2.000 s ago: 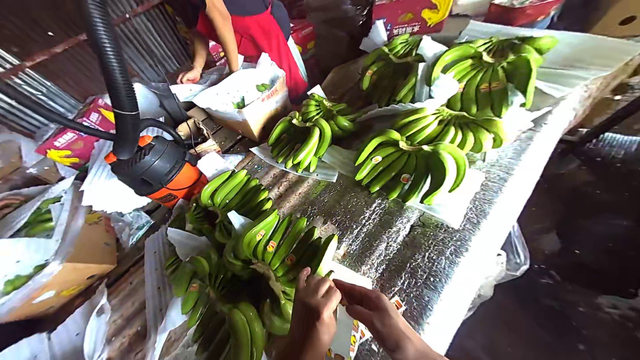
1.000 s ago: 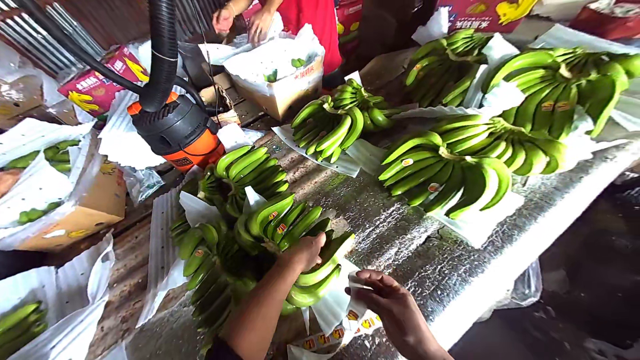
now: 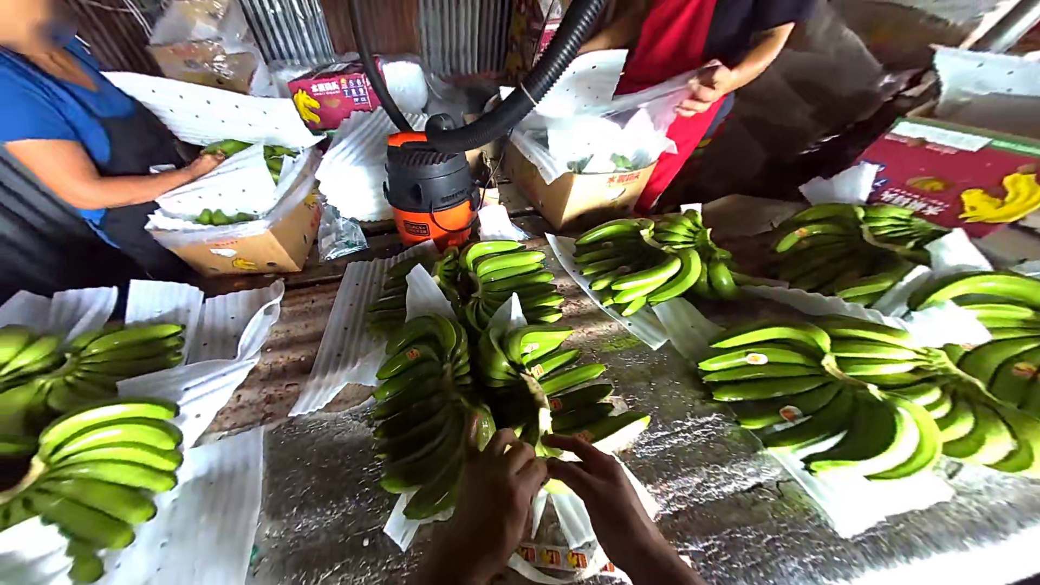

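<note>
My left hand (image 3: 504,479) is at the near end of a pile of green banana hands (image 3: 422,406), its fingers bent; whether it grips anything is hidden. Close beside it, my right hand (image 3: 597,487) reaches toward the same spot with its index finger stretched out, near the crown of a banana hand (image 3: 561,382) that bears small stickers. Its fingertips nearly meet the left hand's, and anything between them is too small to tell. Below both hands lies a strip of stickers (image 3: 561,559) on pale backing, partly hidden by my right wrist. White foam sheets stand between the bananas.
More green bananas lie at left (image 3: 106,463) and right (image 3: 821,390) on foam sheets. Behind the table's far edge are an orange and black vacuum cleaner (image 3: 431,191) with a hose, and lined cardboard boxes (image 3: 581,191). A person in blue and a person in red work at boxes.
My left hand has drawn back from over the bananas to beside my right hand. The view has swung left, bringing in the person in blue and the bananas at left.
</note>
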